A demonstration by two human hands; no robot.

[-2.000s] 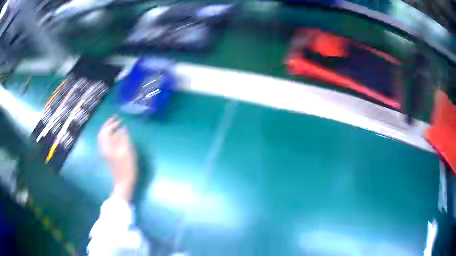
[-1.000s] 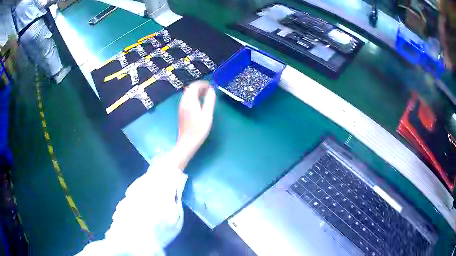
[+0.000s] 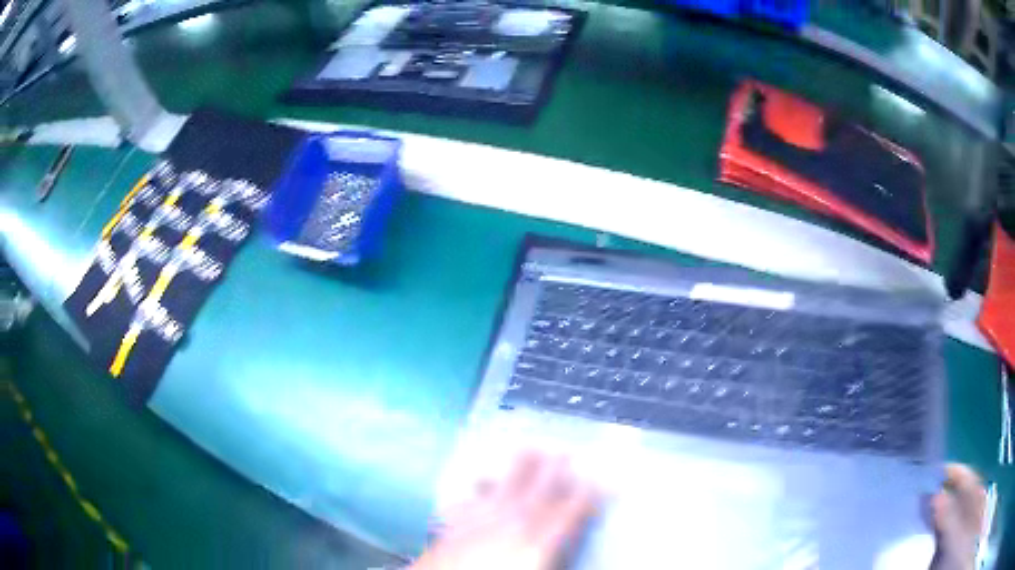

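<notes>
A laptop top case lies keyboard side up on the green bench mat, its silver palmrest towards me. My left hand is blurred and lies over the left part of the palmrest, fingers spread; whether it presses or grips is not clear. My right hand is at the case's right edge, partly cut off by the bottom of the picture, its fingers curled around that edge.
A blue screw bin stands left of the case. Small cable assemblies lie on a black mat at far left. Beyond a pale rail, another open laptop case and a red bubble wrap bag with a black board lie on the conveyor.
The view has swung right. My left hand has moved from beside the screw bin onto the palmrest. My right hand has come into view at the case's right edge. The case now sits squarer to me.
</notes>
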